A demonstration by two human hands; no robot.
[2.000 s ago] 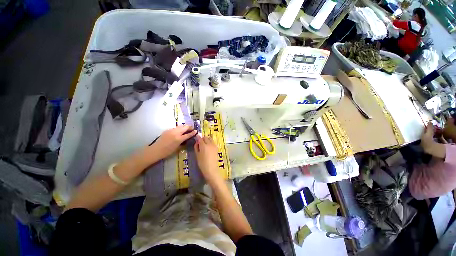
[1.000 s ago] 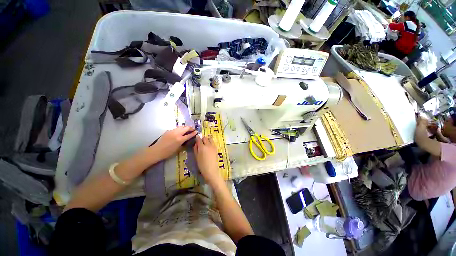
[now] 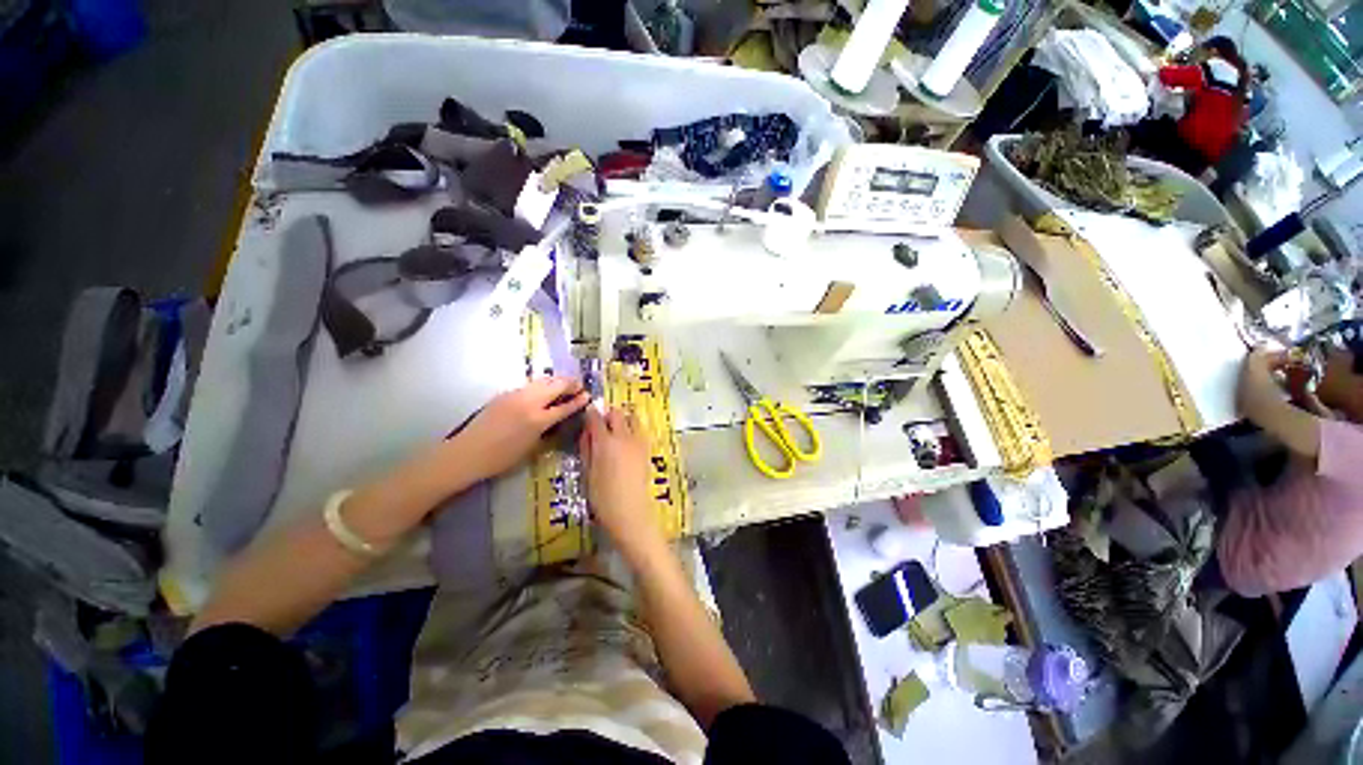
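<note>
A narrow grey-brown fabric piece (image 3: 559, 341) runs under the needle area of the white sewing machine (image 3: 748, 284). My left hand (image 3: 523, 417) presses on the fabric just in front of the needle, fingertips together. My right hand (image 3: 617, 460) holds the same fabric from the right, its fingertips close to the left ones. The fingers partly hide the fabric and the presser foot. Another grey strip (image 3: 464, 535) hangs at the table's front edge beside my left wrist. Yellow tape with black letters (image 3: 652, 434) lies under and beside my right hand.
Yellow-handled scissors (image 3: 780, 437) lie right of the needle. A long grey curved pile (image 3: 275, 389) lies at left. Looped dark strips (image 3: 392, 299) lie behind the needle, by the white bin (image 3: 344, 90). A dark long tool (image 3: 1058, 292) lies on brown board. A person in pink (image 3: 1289, 501) sits at right.
The fabric at the needle has shifted slightly, and less of it shows between my wrists and the table edge. Both hands stay nearly in place. The person at right has moved their arm.
</note>
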